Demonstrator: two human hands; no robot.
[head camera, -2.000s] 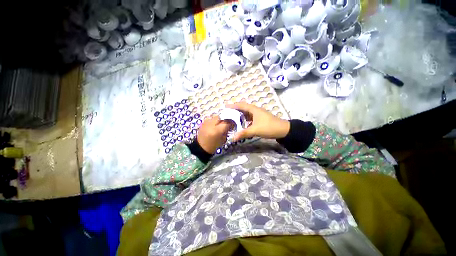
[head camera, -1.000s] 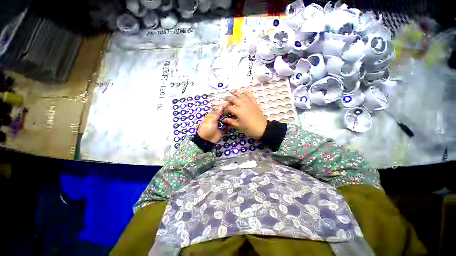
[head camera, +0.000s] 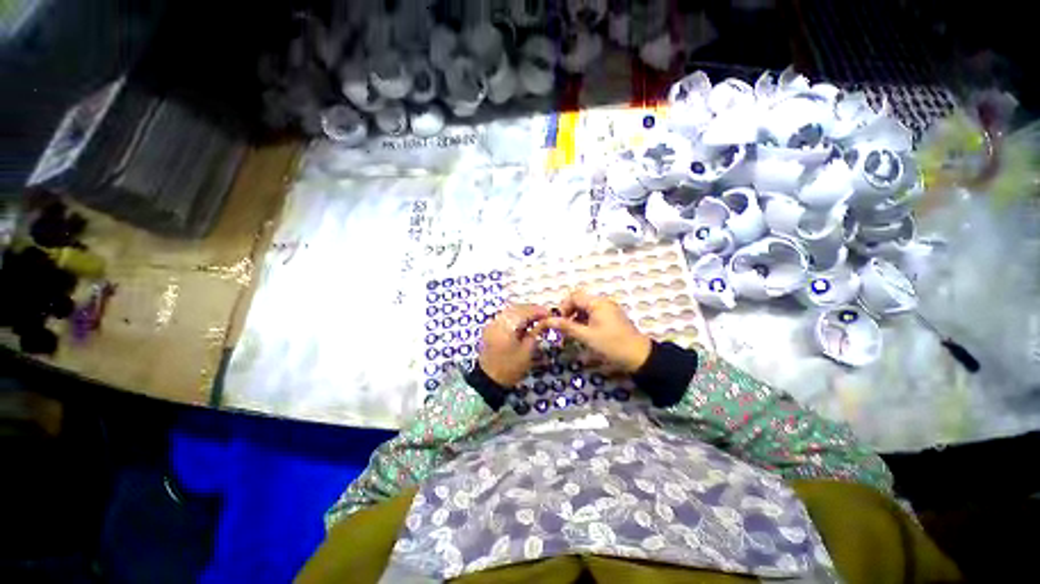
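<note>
The flat cream holding tray (head camera: 673, 299) lies in front of me. Its left and front parts hold rows of blue-purple round inserts (head camera: 448, 308); its back right part shows plain holes. My left hand (head camera: 513, 345) and my right hand (head camera: 607, 333) are over the middle of the tray, fingers bent and fingertips meeting. A small pale and purple spot shows at the fingertips; whether it is held or lies in the tray is unclear. No white shell shows in my hands. A lone white shell with a dark spot (head camera: 528, 250) lies just behind the tray.
A heap of white shells with dark spots (head camera: 787, 194) stands behind right. A greyer shell heap (head camera: 462, 80) lies at the back. A slim dark tool (head camera: 961, 354) and clear plastic (head camera: 981, 274) are at right. Stacked grey sheets (head camera: 171, 160) stand at left.
The white shell held between my hands two seconds ago is gone from them. My hands have closed in, fingertips together over the tray. The view has shifted, showing more of the back.
</note>
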